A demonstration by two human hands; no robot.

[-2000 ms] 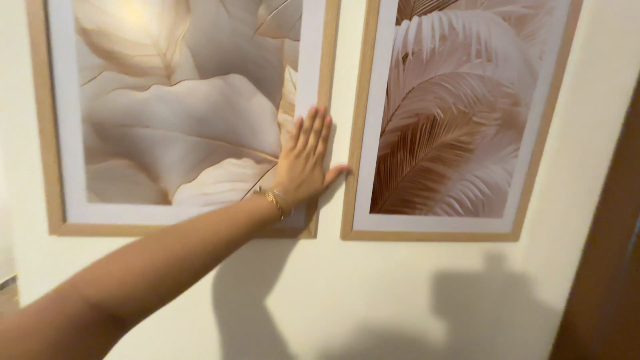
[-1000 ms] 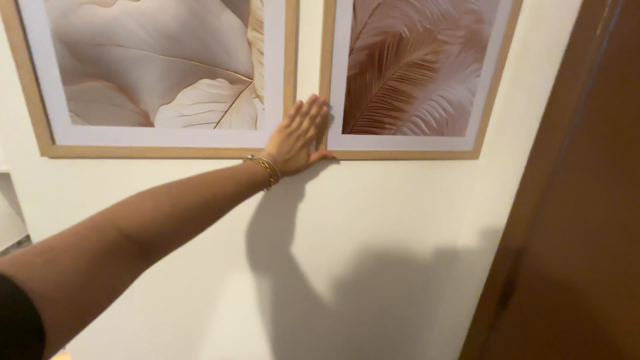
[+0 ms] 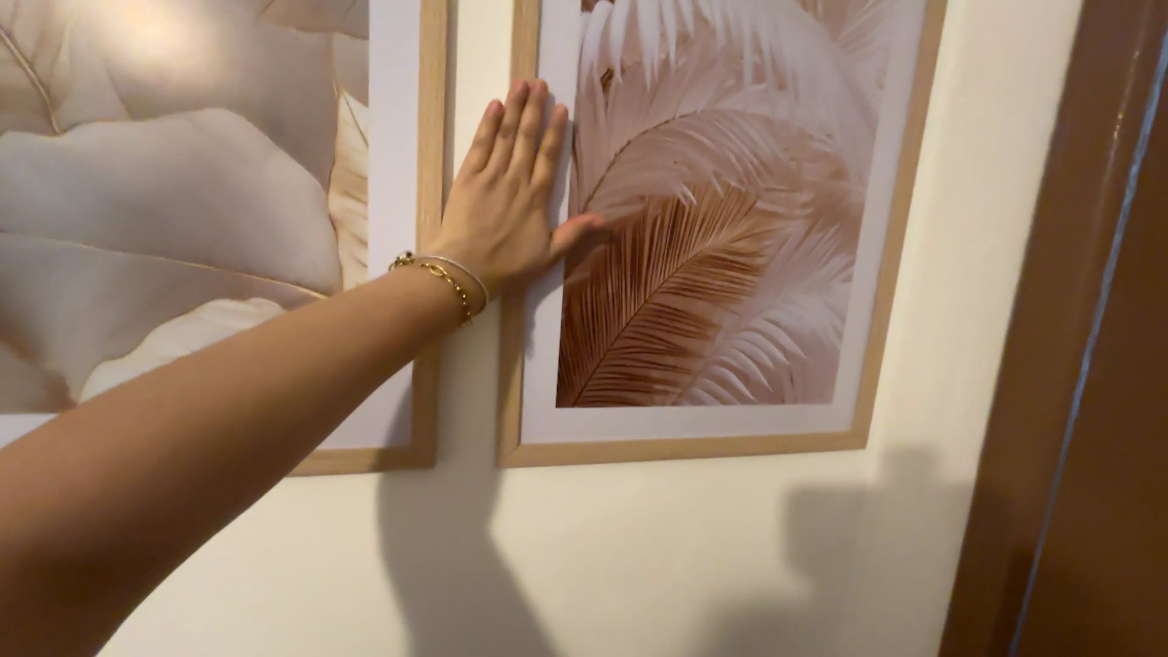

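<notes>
My left hand lies flat over the left edge of a framed feather print, fingers extended upward and thumb out to the right across the picture. It holds nothing. Gold-coloured bracelets circle the wrist. The forearm crosses in front of a framed print of pale leaves, which hangs to the left. Both prints have light wooden frames and white mats, with a narrow strip of wall between them. My right hand is out of view.
The cream wall carries shadows of the arm and of another shape below the frames. A brown wooden door frame runs down the right side, beside a dark brown door.
My left hand has moved up from near the feather print's lower left corner to higher along its left edge. The view has shifted too.
</notes>
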